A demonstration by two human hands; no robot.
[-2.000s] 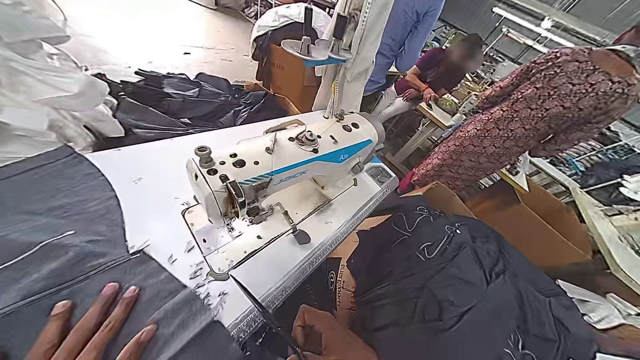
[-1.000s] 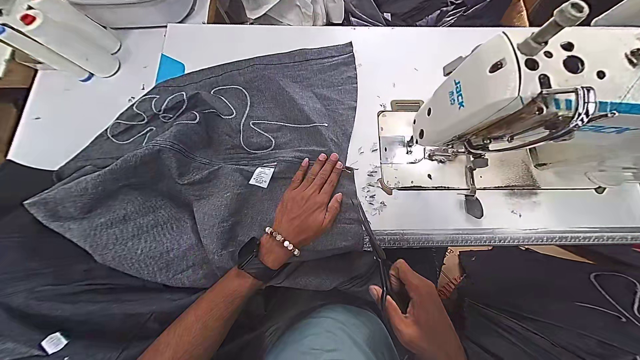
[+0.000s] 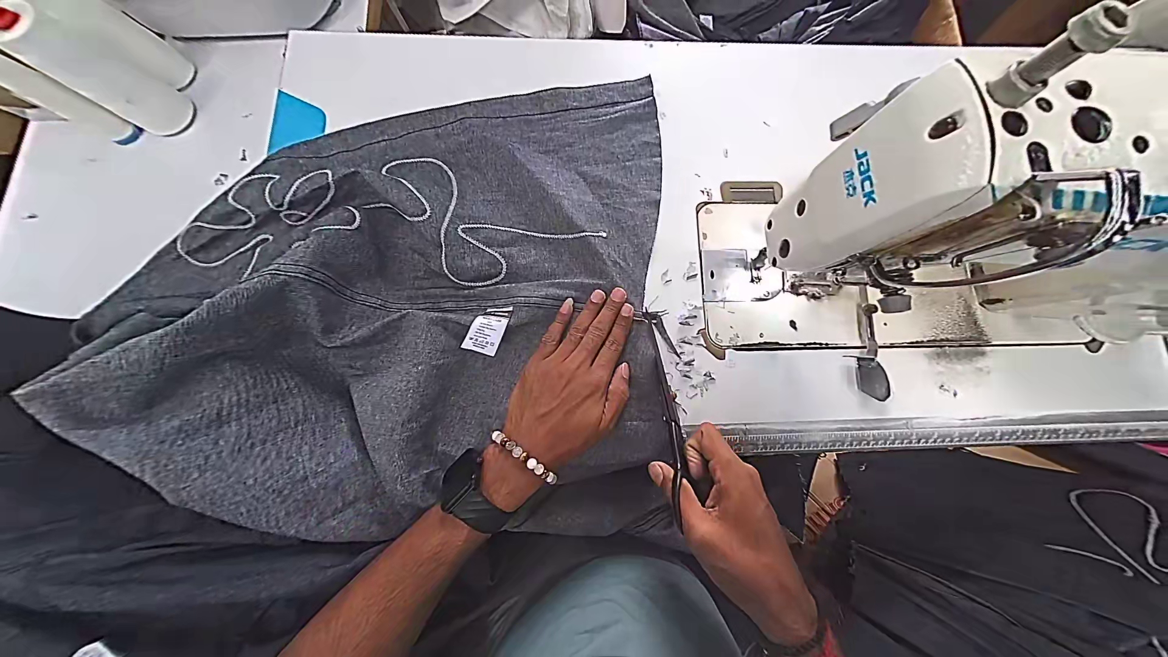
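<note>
A dark grey fabric piece (image 3: pixel 365 365) with double-stitched seams lies over the white table. My left hand (image 3: pixel 570 383) presses flat on it beside the seam, right of a white care label (image 3: pixel 486 331). My right hand (image 3: pixel 730 520) grips the handles of black scissors (image 3: pixel 669 392), whose blades point away from me along the fabric's right edge. The blade tips are at the seam end, where short thread ends stick out. A pale cord (image 3: pixel 452 219) lies in loops on the fabric.
A Jack sewing machine (image 3: pixel 912 182) stands at the right, its needle plate (image 3: pixel 744 319) near the fabric. Thread clippings (image 3: pixel 693 374) lie between them. White thread cones (image 3: pixel 109 64) stand at upper left. A measuring tape (image 3: pixel 912 434) runs along the table edge; dark cloth (image 3: pixel 985 529) with loose cord lies below right.
The view has swung down and left from the wider room since two seconds ago. Over the last second, both hands and the scissors have stayed almost in place at the fabric's edge.
</note>
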